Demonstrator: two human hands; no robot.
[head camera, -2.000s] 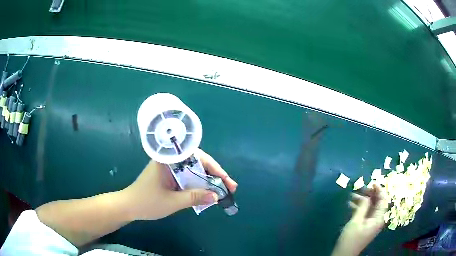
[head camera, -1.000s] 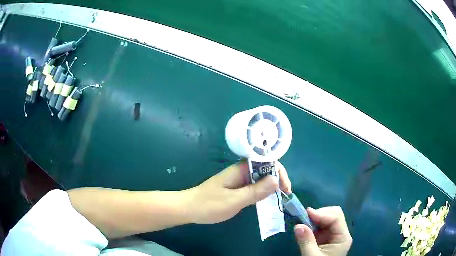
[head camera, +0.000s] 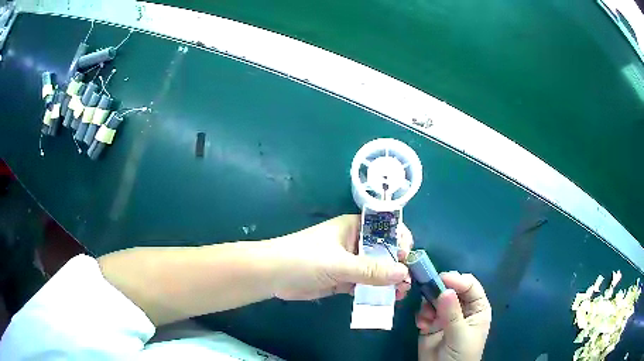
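Note:
A white handheld fan (head camera: 386, 173) is upright in front of me, its spoked round head at the top and its open handle shell (head camera: 373, 307) below. A dark control board (head camera: 381, 227) lies at the handle's top. My left hand (head camera: 332, 264) grips the handle, thumb across its front. My right hand (head camera: 455, 317) holds a grey battery (head camera: 426, 273) by its lower end, just right of the handle. The battery is outside the shell and tilted. A thin dark lead shows near the board; its far end is hidden by my left thumb.
Spare grey batteries with pale-yellow patches and loose wires (head camera: 90, 116) lie at the upper left. A heap of pale-yellow squares (head camera: 604, 314) lies at the lower right edge. A white rail (head camera: 311, 67) separates the dark green bench from the green belt (head camera: 452, 53).
My right hand has left the pale-yellow heap and now holds the battery. The fan has shifted right in view and stands more upright, and my left thumb has moved down the handle.

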